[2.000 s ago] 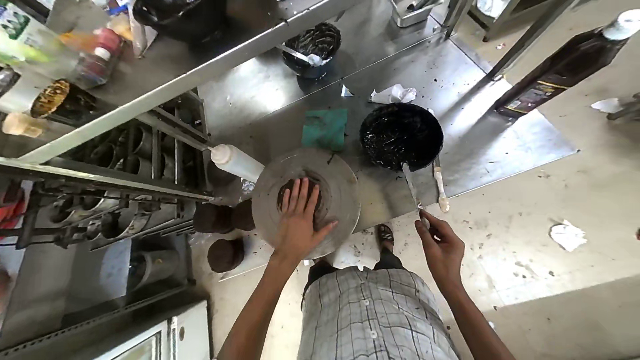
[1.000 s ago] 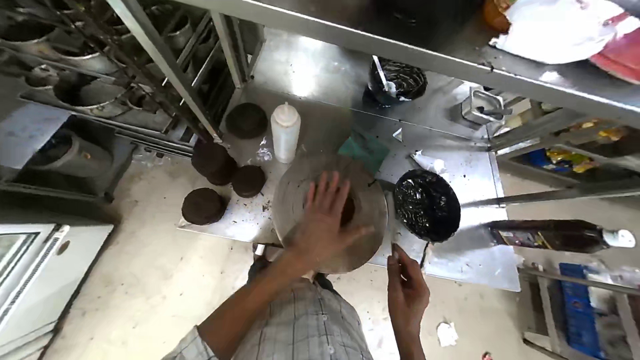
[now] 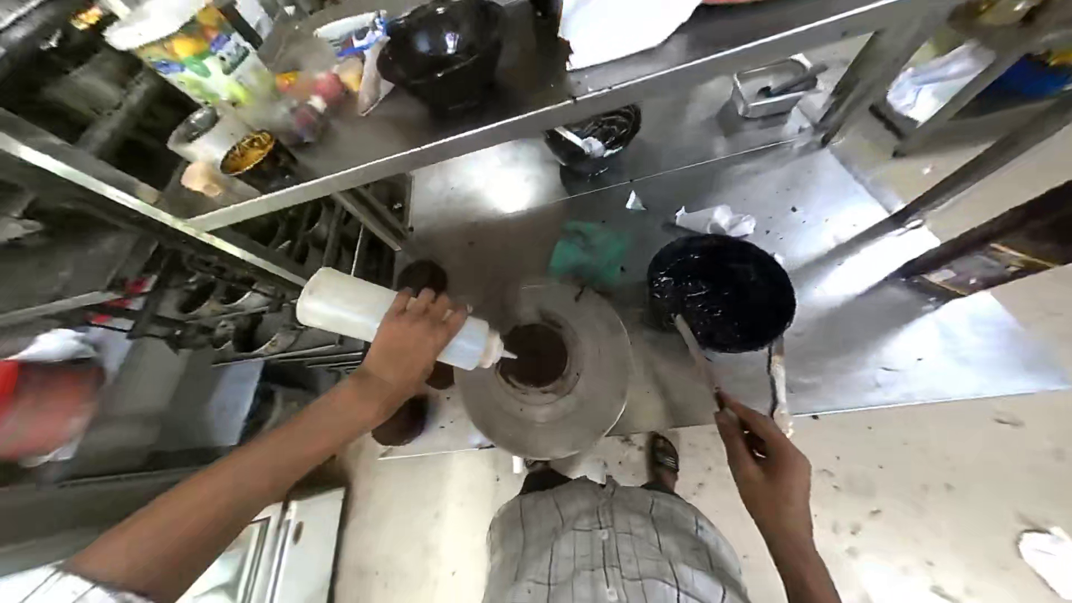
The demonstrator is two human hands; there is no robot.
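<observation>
My left hand grips a translucent plastic squeeze bottle, tilted so its nozzle points at a round dark brown cake layer. The cake lies at the middle of a round metal turntable. My right hand holds a palette knife by its handle, with the blade tip at the near left rim of a black bowl of glossy dark cream or glaze. More dark cake rounds sit left of the turntable, partly hidden by my left hand and the bottle.
A green cloth and crumpled white paper lie behind the turntable. Farther back stand a second dark bowl and a small metal tray. A metal shelf crosses above the worktop. A large dark bottle is at the right.
My left hand has left the cake on the turntable and taken hold of the squeeze bottle, which stood upright on the worktop. The bottle is now tilted over the cake. The view has swung.
</observation>
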